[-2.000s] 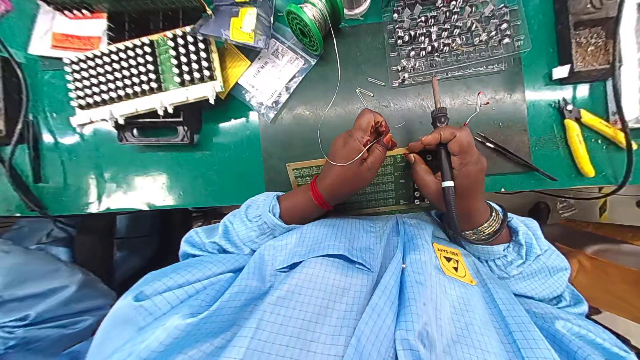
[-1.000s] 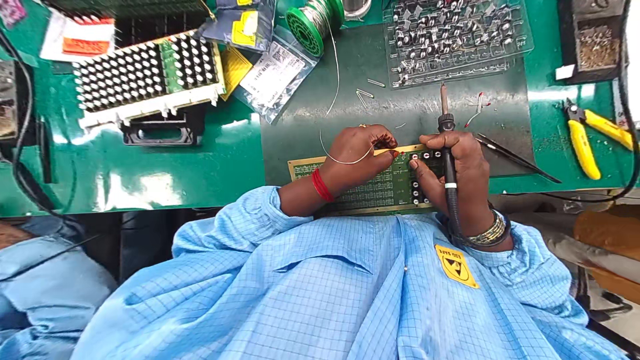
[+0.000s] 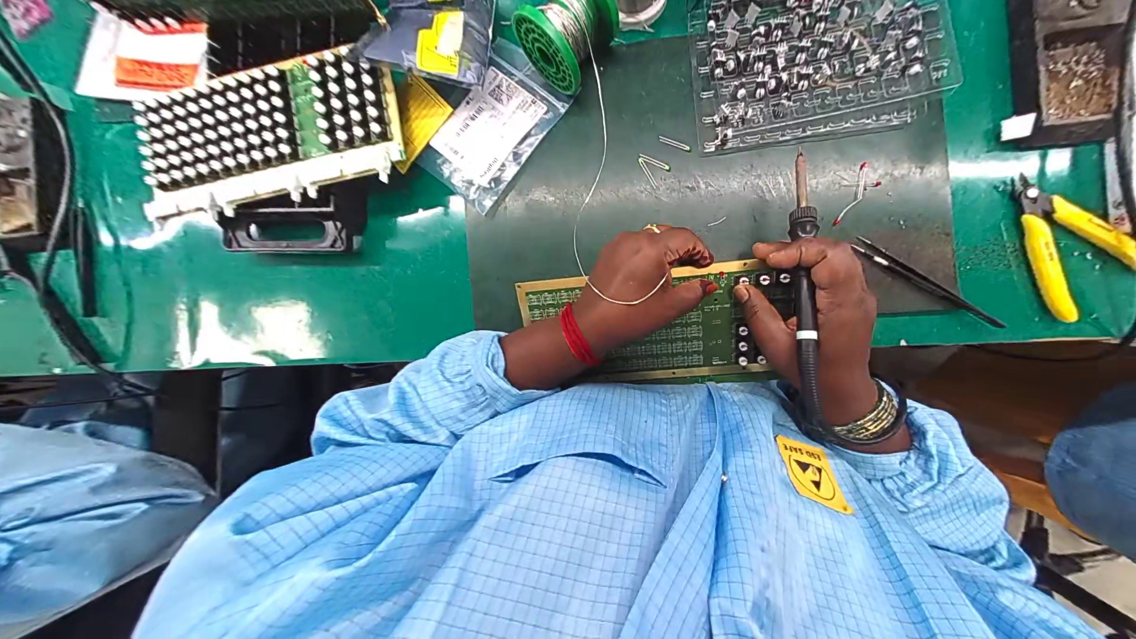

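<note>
A green printed circuit board (image 3: 674, 342) lies at the mat's front edge, with black round-topped components on its right part. My left hand (image 3: 643, 275) rests over the board's middle, thumb and index finger curved near its far edge beside a small red component (image 3: 722, 277). Solder wire (image 3: 596, 169) runs from a green spool (image 3: 561, 44) and loops across that hand; whether the fingers grip it I cannot tell. In my right hand (image 3: 825, 311) is a soldering iron (image 3: 803, 222), tip pointing away from me, while thumb and index finger touch the board's right part.
A clear plastic tray (image 3: 816, 80) of components stands behind. Yellow-handled cutters (image 3: 1047, 253) and tweezers (image 3: 927, 282) lie right; red-ended parts (image 3: 858, 191) are on the mat (image 3: 541, 240). A populated board (image 3: 266, 133) and plastic bags (image 3: 497, 124) sit left. Another person's blue-clothed part (image 3: 89, 506) shows lower left.
The fingers of my left hand have shifted along the board's far edge, leaving more of the board's component area in sight than two seconds ago. The soldering iron has stayed in my right hand.
</note>
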